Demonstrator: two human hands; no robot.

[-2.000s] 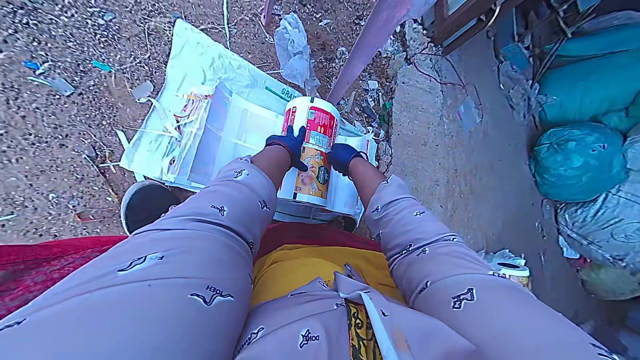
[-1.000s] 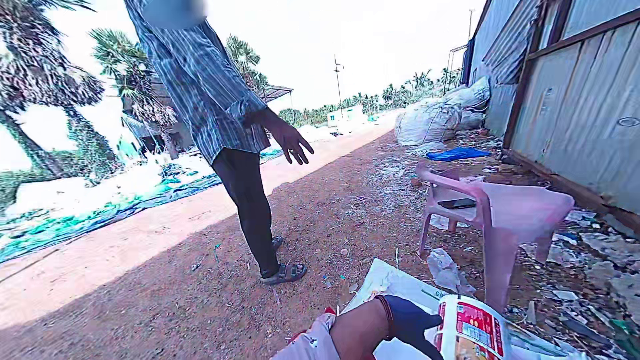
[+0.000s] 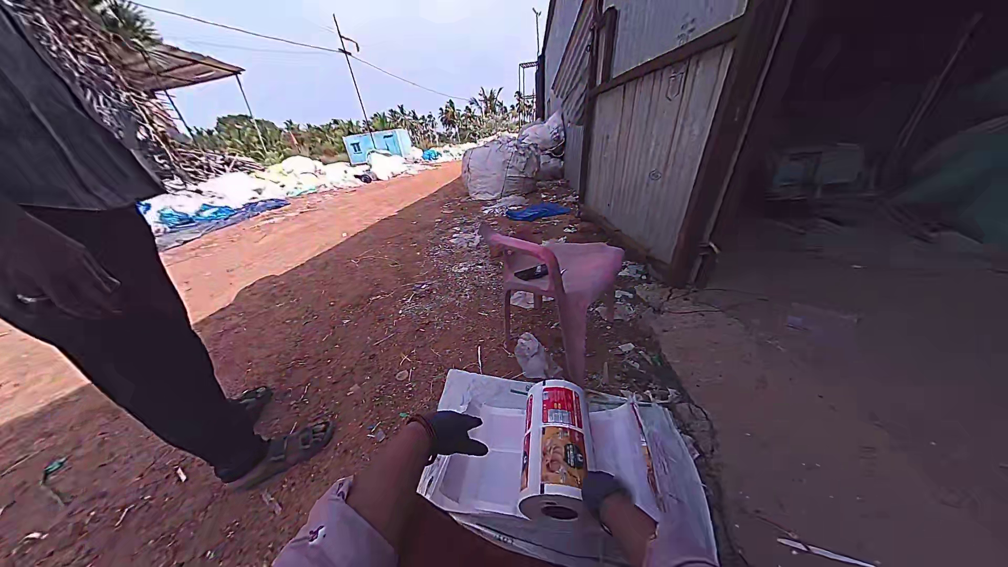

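Observation:
A roll of printed plastic packaging film (image 3: 557, 449), red, white and orange with a hollow core at its near end, lies on spread white sheeting (image 3: 488, 465) in front of me. My left hand (image 3: 457, 434), in a dark glove, is held just left of the roll, fingers apart, with a gap between them and the roll. My right hand (image 3: 605, 496), gloved too, is against or very near the lower right side of the roll; its fingers are partly hidden and blurred.
A pink plastic chair (image 3: 561, 272) with a dark flat object on its seat stands beyond the sheeting. At the left a person in dark trousers (image 3: 134, 315) stands close by. A metal-sheet door (image 3: 661, 150) and a concrete floor (image 3: 795, 394) lie to the right; bulging white sacks (image 3: 500, 168) stand farther off.
Two seconds ago my left hand was on the roll; now it is off it, to the left. The standing person is nearer than one second ago. The view has swung largely.

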